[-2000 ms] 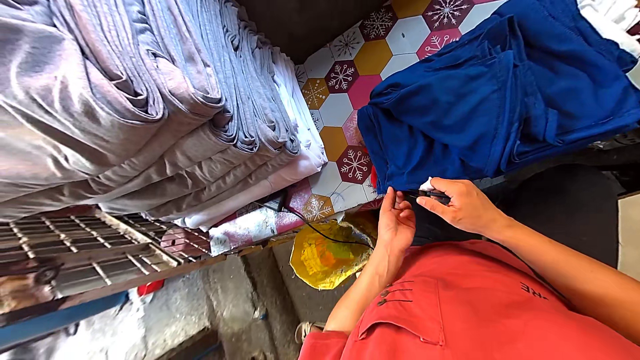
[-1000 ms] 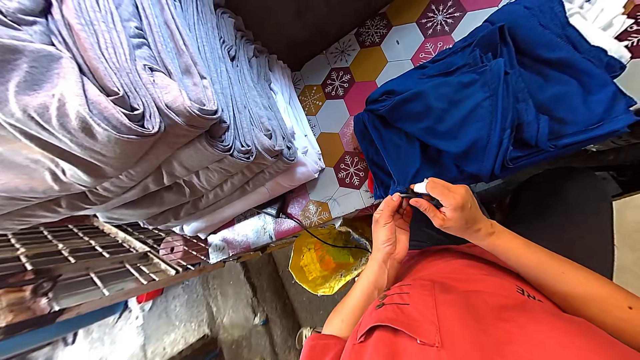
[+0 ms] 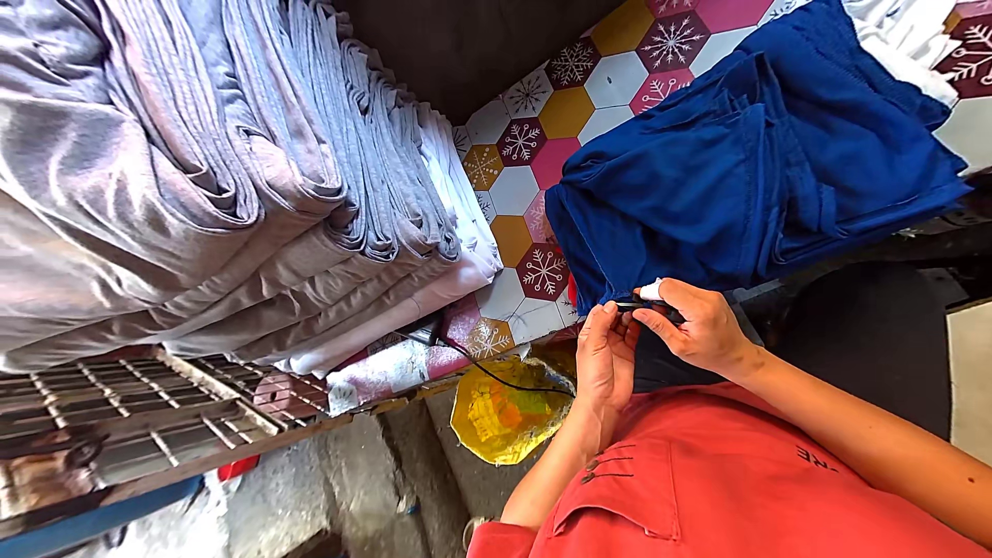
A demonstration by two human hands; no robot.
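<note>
Blue folded fabric (image 3: 682, 186) lies on the table, its lower left corner reaching my fingertips. My left hand (image 3: 607, 353) pinches that corner of the fabric between thumb and fingers. In my right hand (image 3: 694, 322) is a small dark tool (image 3: 659, 308), mostly hidden by the fingers; its thin tip points at the pinched corner, and its exact kind cannot be told. A white wrap (image 3: 652, 290) covers a fingertip of my right hand. The two hands are close together at the table's front edge.
Tall stacks of folded grey fabric (image 3: 232, 178) stand at the left, with white fabric (image 3: 465, 271) beneath. The tabletop (image 3: 515, 190) has a hexagon-patterned cover. A black cable (image 3: 504, 381) crosses over a yellow container (image 3: 504, 411) below the edge. A metal grille (image 3: 155, 418) is lower left; white cloth (image 3: 903, 39) lies upper right.
Both hands stay at the corner of the blue fabric. The fingers of my right hand have shifted slightly around the dark tool.
</note>
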